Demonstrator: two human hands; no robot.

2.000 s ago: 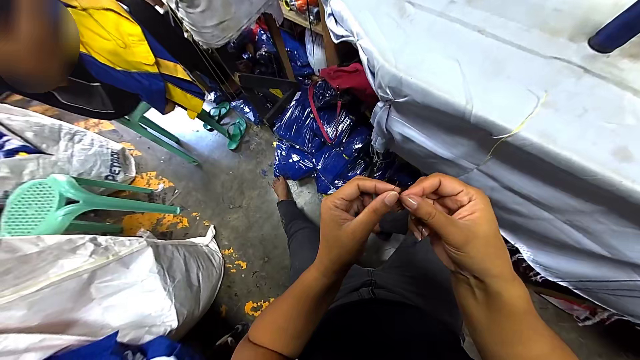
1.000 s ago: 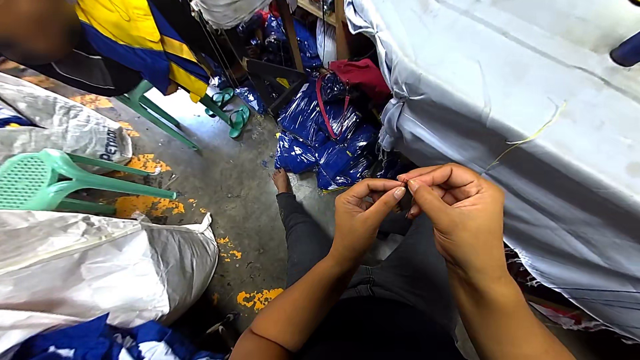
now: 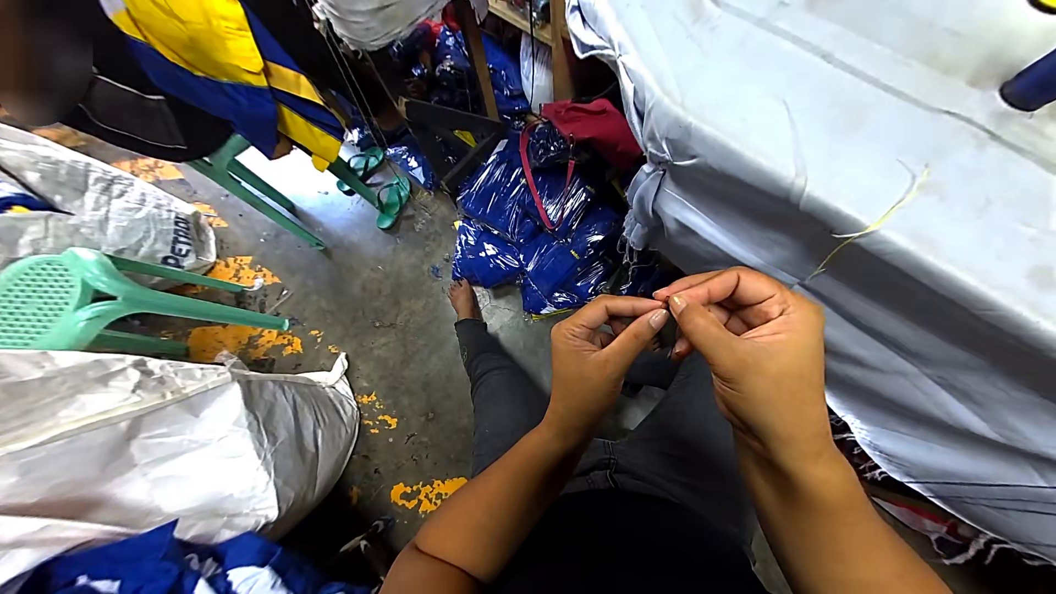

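My left hand (image 3: pixel 598 355) and my right hand (image 3: pixel 747 346) meet at the fingertips above my lap. Each pinches thumb against forefinger on a tiny dark thing (image 3: pixel 667 304) between them, too small to identify. The other fingers of my right hand are curled in. Right of my hands, a table draped in grey-white cloth (image 3: pixel 742 148) carries some loose yellowish threads (image 3: pixel 879 223) across its edge.
Plastic-wrapped blue packets (image 3: pixel 528 239) lie on the floor ahead, a dark red bag (image 3: pixel 594 132) on them. Leftward are a green plastic stool (image 3: pixel 91 297), white woven sacks (image 3: pixel 165 437), green flip-flops (image 3: pixel 393 200) and a seated person beside yellow and blue cloth (image 3: pixel 206 49).
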